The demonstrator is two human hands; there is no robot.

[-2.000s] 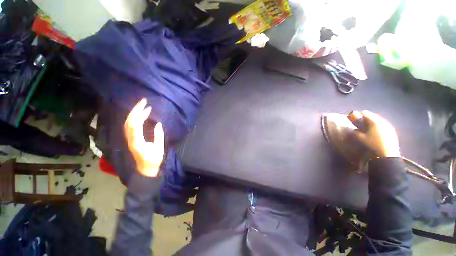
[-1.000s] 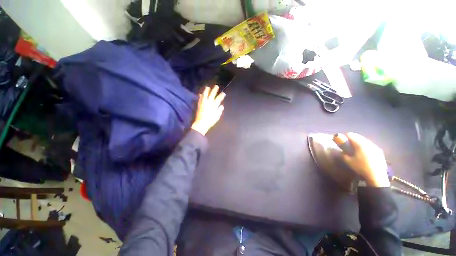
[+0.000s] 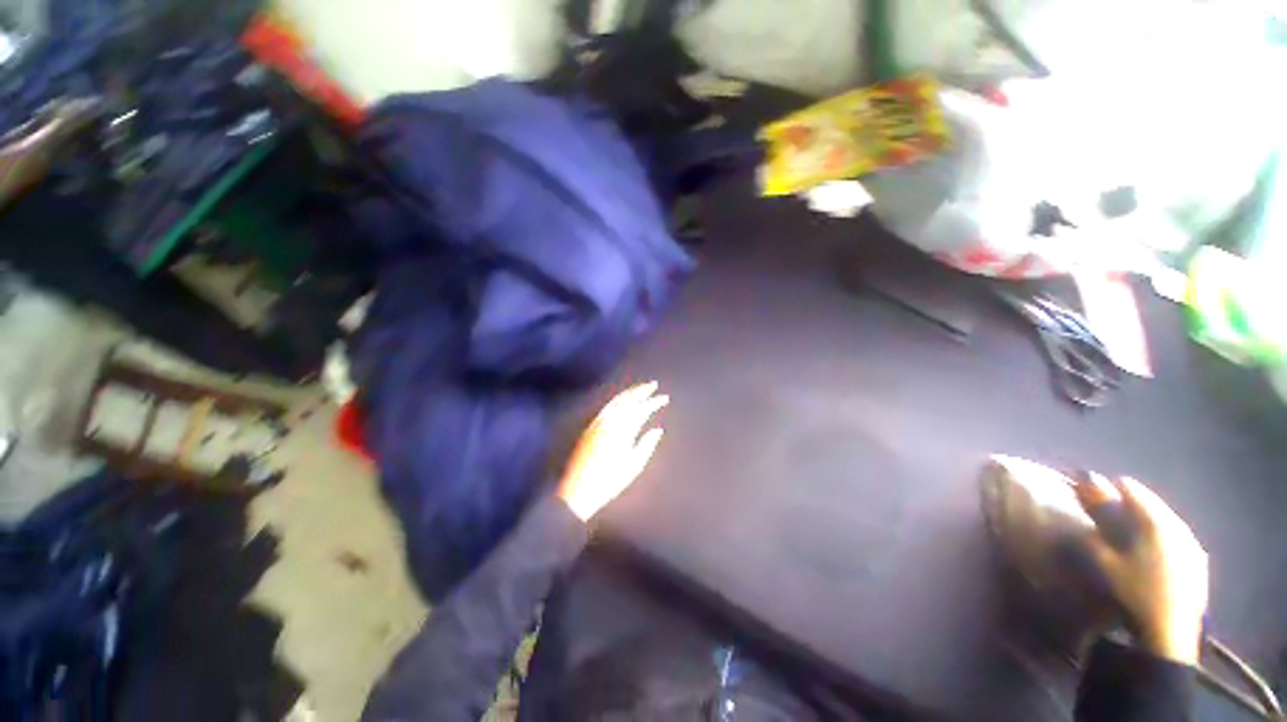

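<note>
My right hand [image 3: 1150, 557] is closed on the handle of the steam iron [image 3: 1042, 529], whose pointed end faces up and left on the dark pressing table [image 3: 748, 367]. My left hand [image 3: 614, 449] is over the table's near left part, beside the pile of navy panels [image 3: 551, 212]; its fingers are a little apart and I see nothing in it. The crumpled pile hangs off the table's left side. The image is blurred. The iron's underside is hidden.
Scissors [image 3: 1073, 356] lie at the far side, near a flat dark strip [image 3: 910, 308]. A white bag with red print [image 3: 960, 212] and a yellow and red packet [image 3: 857, 137] are at the far edge. The iron's cord [image 3: 1242, 677] runs right. A wooden stool [image 3: 177, 423] stands left.
The view has turned, shifting the scene. My left hand has moved from the pile's far right side near the phone to the table's near left edge. My right hand stays on the iron.
</note>
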